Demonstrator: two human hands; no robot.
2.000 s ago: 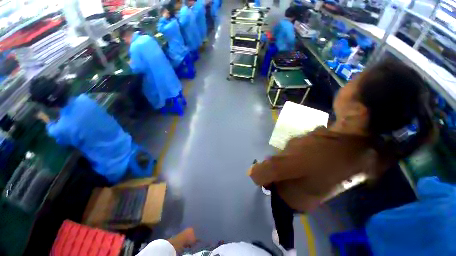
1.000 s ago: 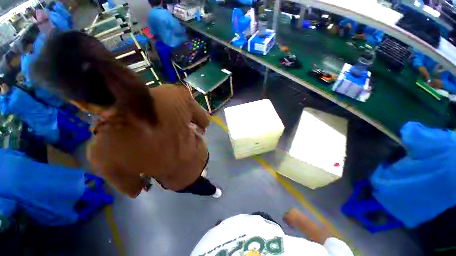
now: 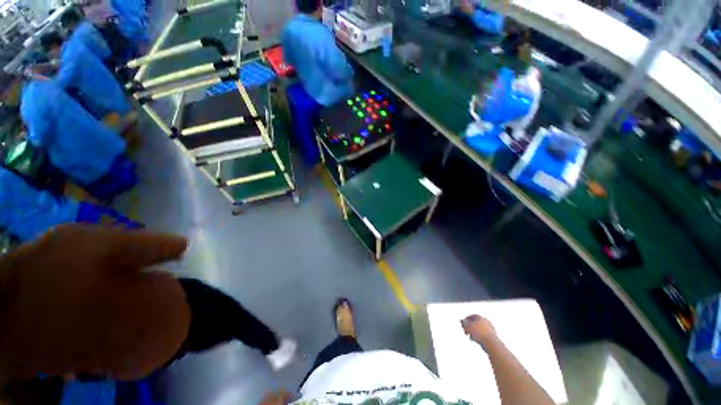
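Note:
My right hand (image 3: 478, 327) shows above a pale white box (image 3: 514, 352) at the lower right. It is small and blurred, and nothing shows in it; whether its fingers are closed or touch the box cannot be told. My left hand (image 3: 277, 398) is barely visible at the bottom edge, cut off and blurred. Ahead, a black component tray (image 3: 340, 126) with red, green and blue lit displays rests on a low stand. A green-topped stand (image 3: 387, 194) is nearer to me.
A person in brown (image 3: 79, 308) is close at the lower left. A pale-framed shelf cart (image 3: 229, 130) stands ahead left. A worker in blue (image 3: 316, 59) is beyond the tray. A long green bench (image 3: 443, 95) curves along the right. Several workers in blue sit at left.
The person in brown has shifted to the lower left edge. The cart, lit tray and green-topped stand are nearer. My right hand now appears over the white box.

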